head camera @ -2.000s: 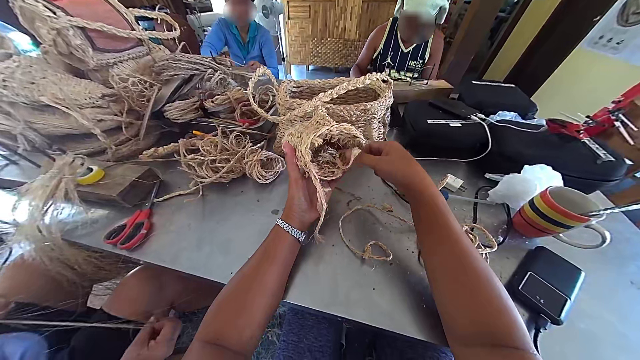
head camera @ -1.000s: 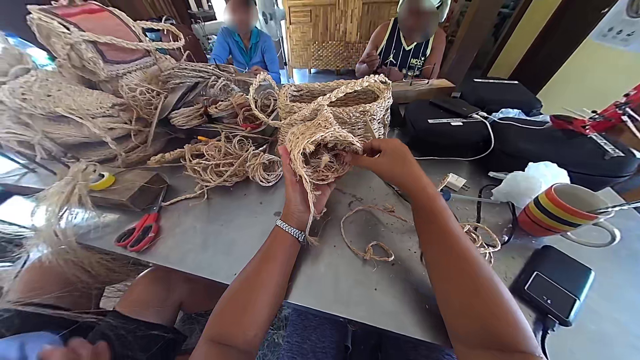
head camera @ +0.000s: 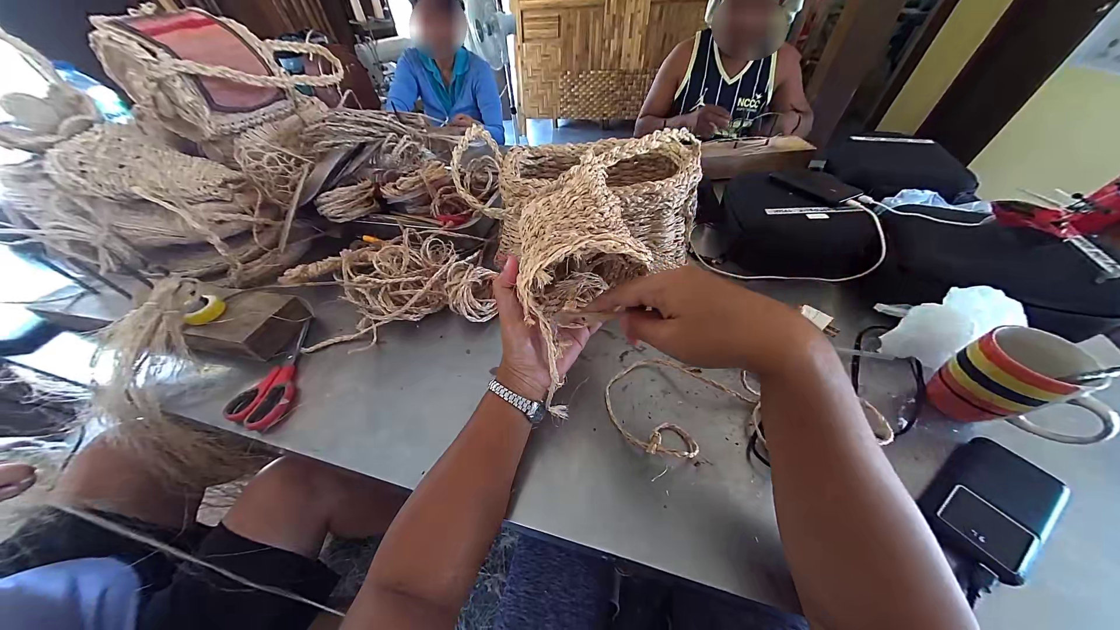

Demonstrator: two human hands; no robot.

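A small piece woven from natural fiber cord [head camera: 564,227] rests with its open end toward me, a loose braided end hanging from its rim. My left hand [head camera: 534,341] holds it from below and the left side; a metal watch is on that wrist. At the right of the opening is my right hand [head camera: 669,315], its fingers pinched on what looks like a strand at the rim; the fingertips are partly hidden. Behind stands a larger woven fiber basket [head camera: 682,197] with braided handles. A thin cord with a knotted loop [head camera: 674,442] lies below my right hand on the metal table.
Cord bundles [head camera: 394,280], red-handled scissors [head camera: 267,394] and a wooden block [head camera: 254,324] with yellow tape [head camera: 205,310] lie left. Right are black cases [head camera: 787,236], a striped mug [head camera: 1006,376] and a black device [head camera: 993,507]. Two people sit opposite; another person's legs [head camera: 289,499] show lower left.
My right hand has moved from the upper right of the woven opening down to its lower rim. My left hand still holds the piece. The neighbor's hand at lower left has shifted to the far left edge.
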